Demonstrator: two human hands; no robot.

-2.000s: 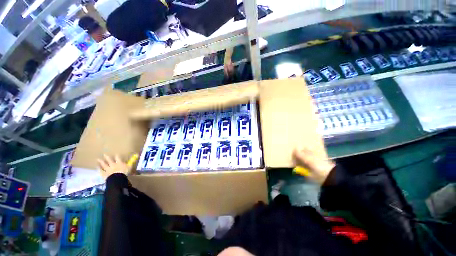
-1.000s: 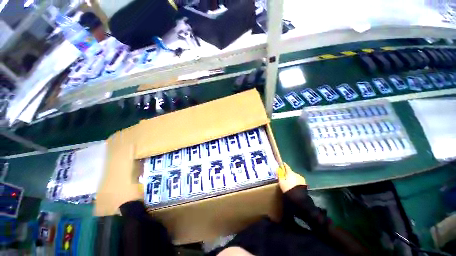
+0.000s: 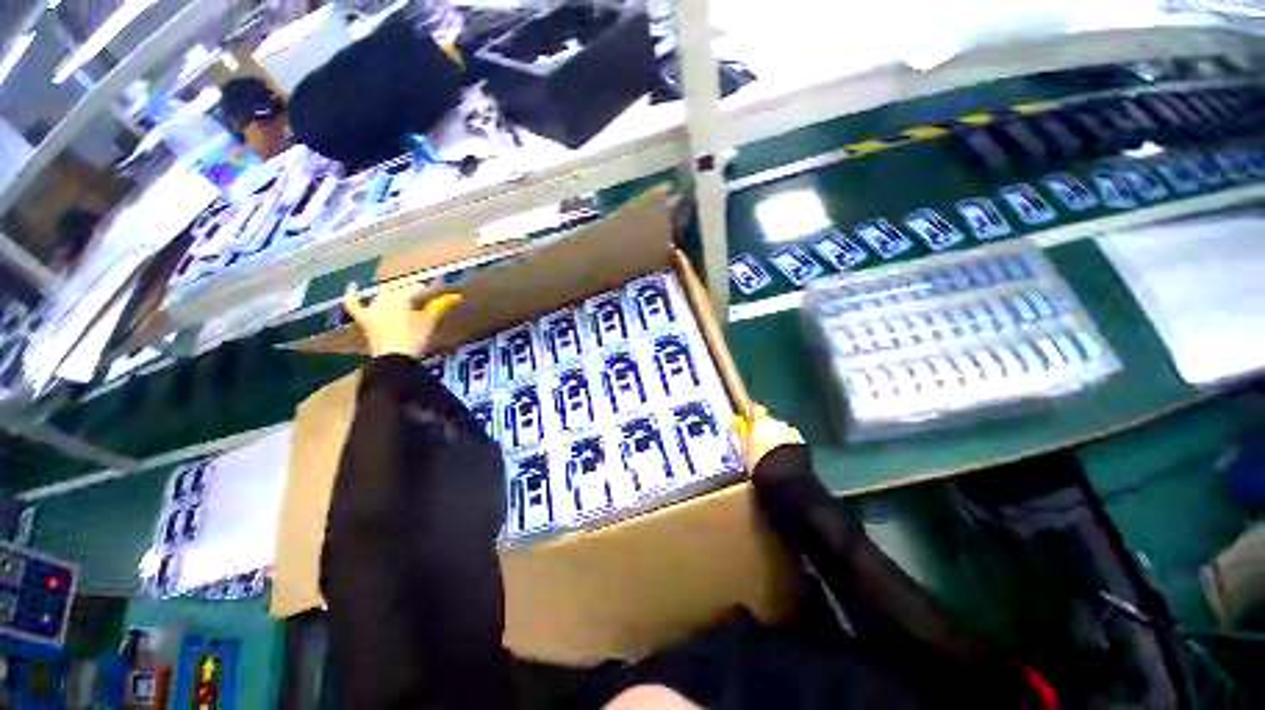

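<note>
An open brown carton (image 3: 631, 596) stands in front of me, tilted in view. Rows of blue-edged white carded pieces (image 3: 574, 395) with dark shapes lie in it. My left hand (image 3: 398, 319), with a yellow-orange fingertip cover, is at the raised far flap (image 3: 555, 278); its thumb and fingers are spread along the flap's edge. My left sleeve hides the carton's left part. My right hand (image 3: 767, 438) is on the carton's right wall, fingers over the edge; its grip is partly hidden.
A tray with rows of small parts (image 3: 964, 340) lies right of the carton, with white sheets (image 3: 1204, 298) beyond. A row of carded pieces (image 3: 932, 229) and dark units run along the belt. A pale post (image 3: 705, 180) rises behind the carton. A person's head (image 3: 254, 114) shows beyond the shelf.
My left hand has moved from the carton's left side up to the far flap, which now stands further back, showing more carded pieces. My right hand stays at the right wall.
</note>
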